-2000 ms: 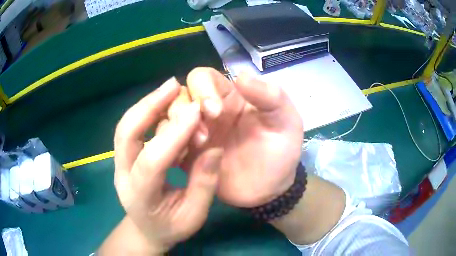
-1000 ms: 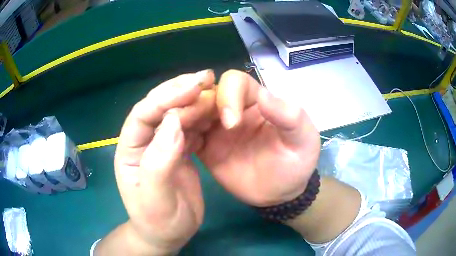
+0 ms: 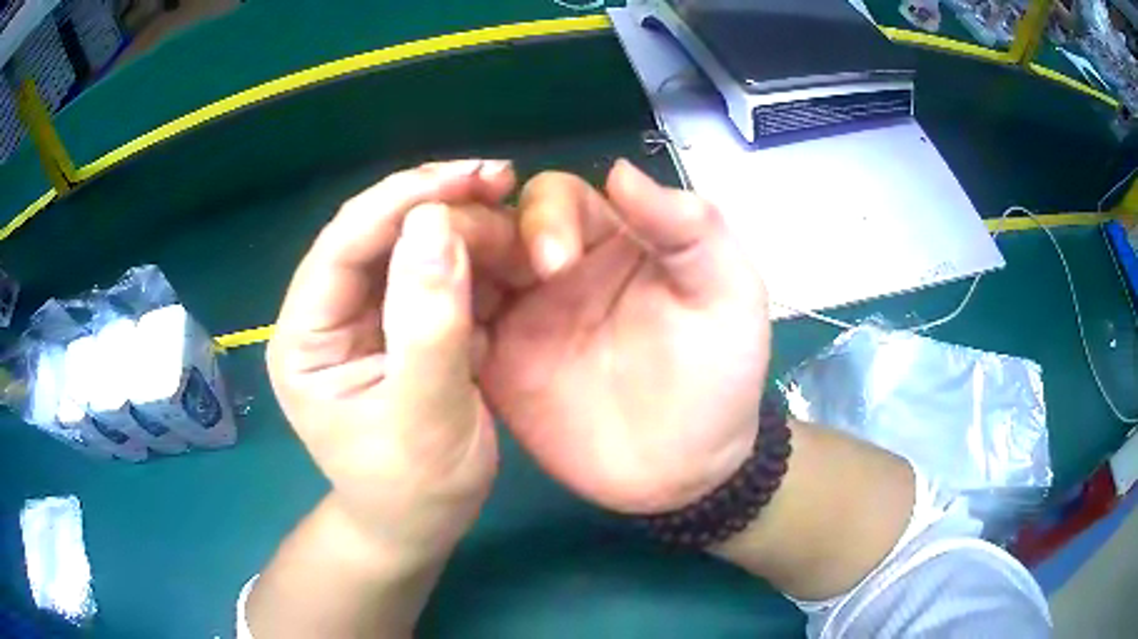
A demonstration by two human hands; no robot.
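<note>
My left hand (image 3: pixel 387 337) and my right hand (image 3: pixel 637 350) are raised close to the camera, touching each other near the picture's middle. Both are bare with curled fingers, and I see nothing held in either. The left fingers overlap the right fingers, so part of them is hidden. The right palm faces up, with a dark bead bracelet at the wrist. A bagged group of packs (image 3: pixel 131 375) in loose clear film stands at the left. A stack of empty poly bags (image 3: pixel 930 406) lies at the right, beyond my right wrist.
A digital scale (image 3: pixel 799 63) sits on a white board (image 3: pixel 849 212) at the upper right. A white cord (image 3: pixel 1061 293) loops beside it. A small flat white stack (image 3: pixel 58 558) lies at the lower left. A yellow-edged dark green conveyor (image 3: pixel 374 125) runs behind. A red object (image 3: pixel 1073 512) is at far right.
The view has shifted, so the scale and bags sit higher or further right in the picture. My hands remain together, with the left fingers and thumb in a slightly different pose.
</note>
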